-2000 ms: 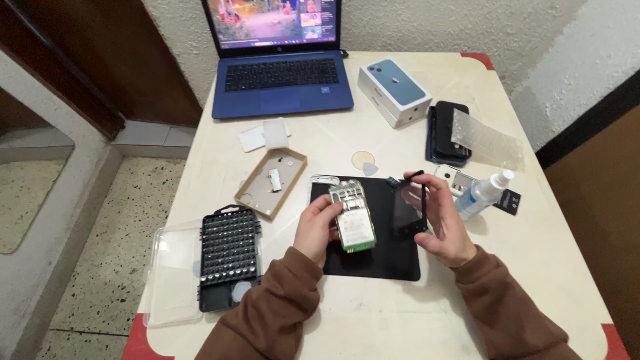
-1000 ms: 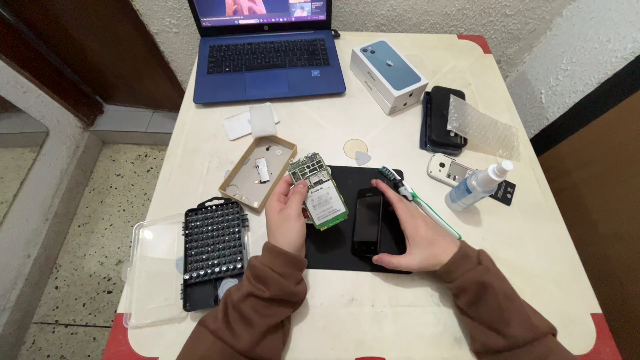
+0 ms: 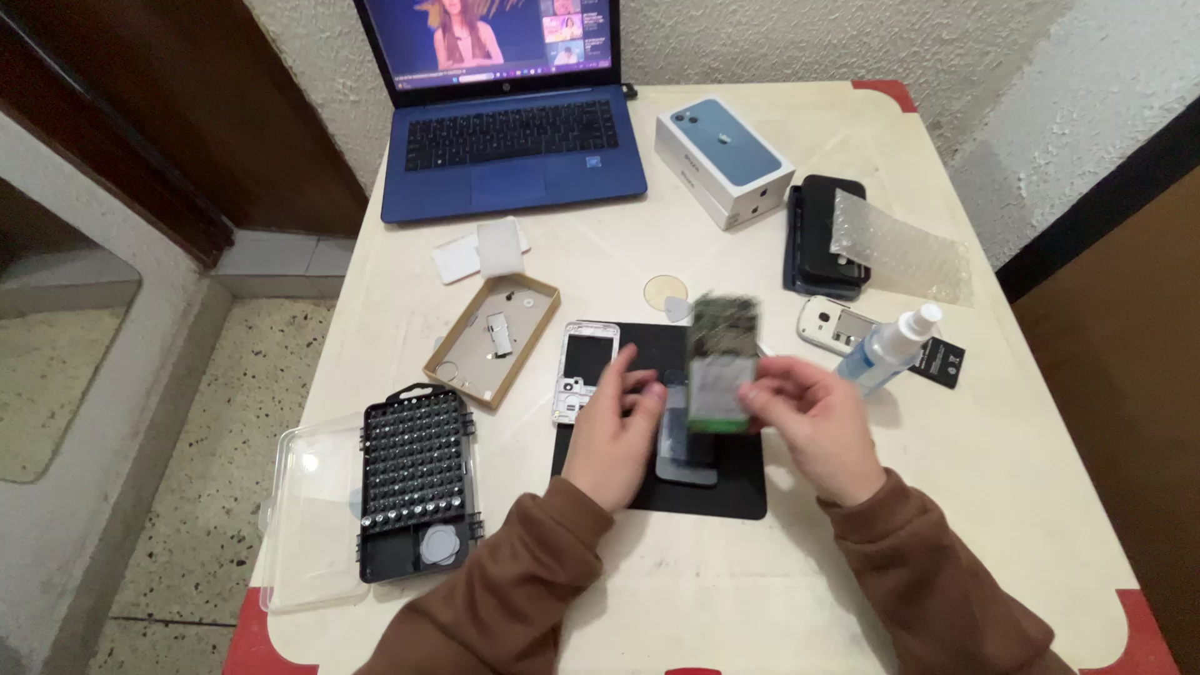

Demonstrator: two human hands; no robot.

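My right hand [image 3: 811,422] grips the edge of a phone circuit board [image 3: 722,366] with a pale metal shield and a green lower edge, blurred and raised over the black mat [image 3: 741,492]. Under it, a dark phone screen part [image 3: 684,455] lies on the mat, partly covered. My left hand [image 3: 614,427] is over the mat's left half, fingers apart, and appears to hold nothing. Just left of those fingers a white phone frame [image 3: 588,361] rests at the mat's left edge, its lower part partly hidden.
Left: a cardboard tray [image 3: 492,342] with small parts and a screwdriver bit case [image 3: 412,478]. Behind: a blue laptop [image 3: 516,141] and a phone box [image 3: 722,159]. Right: a spray bottle [image 3: 891,347], white phone shell [image 3: 830,323], battery [image 3: 940,364], black cases [image 3: 830,234] and bubble wrap [image 3: 905,248].
The circuit board has passed from my left hand to my right hand, which has let go of the dark phone part. A white phone frame now shows at the mat's left edge.
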